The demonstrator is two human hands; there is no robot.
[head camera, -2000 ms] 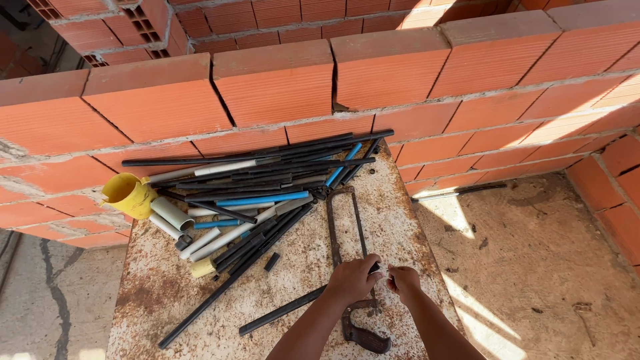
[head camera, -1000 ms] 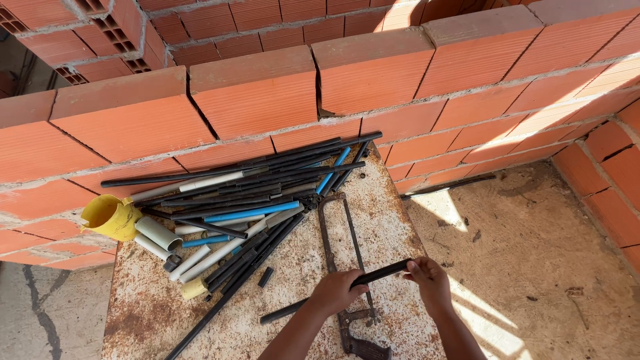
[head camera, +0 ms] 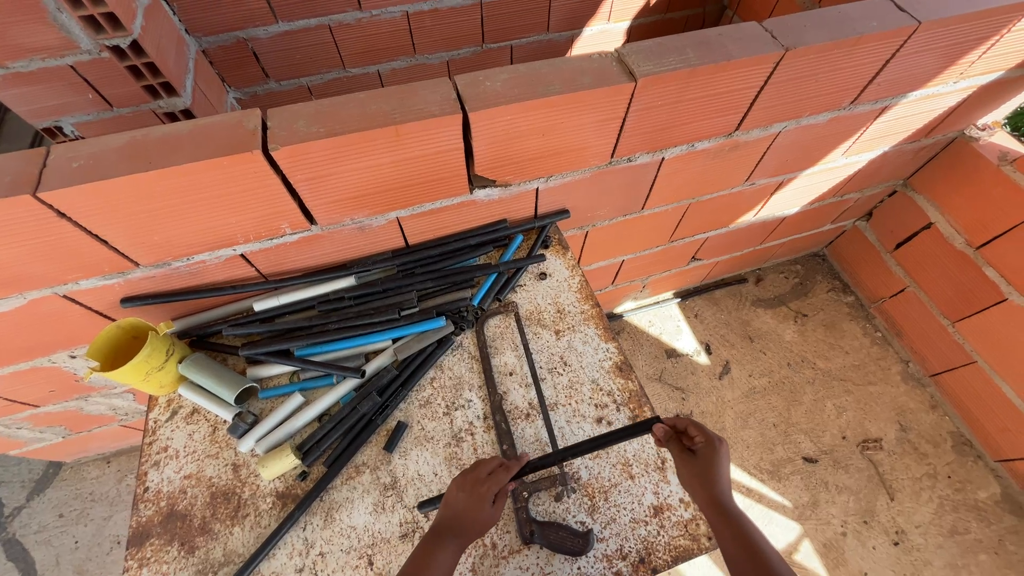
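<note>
A black plastic pipe [head camera: 596,442] is held level between both hands, above the frame and handle end of a hacksaw [head camera: 498,392]. My left hand [head camera: 478,498] grips it toward its left part, and the fingertips of my right hand [head camera: 694,454] pinch its right end. The hacksaw lies flat on a rusty white metal tabletop [head camera: 632,488], its handle toward me. Left of the saw is a pile of cut pipes, black, grey and blue, with a blue pipe [head camera: 372,336] on top. A short black pipe offcut [head camera: 395,437] lies apart from the pile.
A broken yellow plastic pipe piece [head camera: 148,364] stands at the table's left edge, beside a wide grey pipe piece [head camera: 218,379]. A hollow-brick wall [head camera: 552,128] runs behind the table. On the right is a dusty floor [head camera: 768,376] with a thin dark rod [head camera: 680,298] by the wall.
Two seconds ago my hands were close together near the saw's handle end. My right hand has since moved right and up, and the pipe now shows stretched between both hands.
</note>
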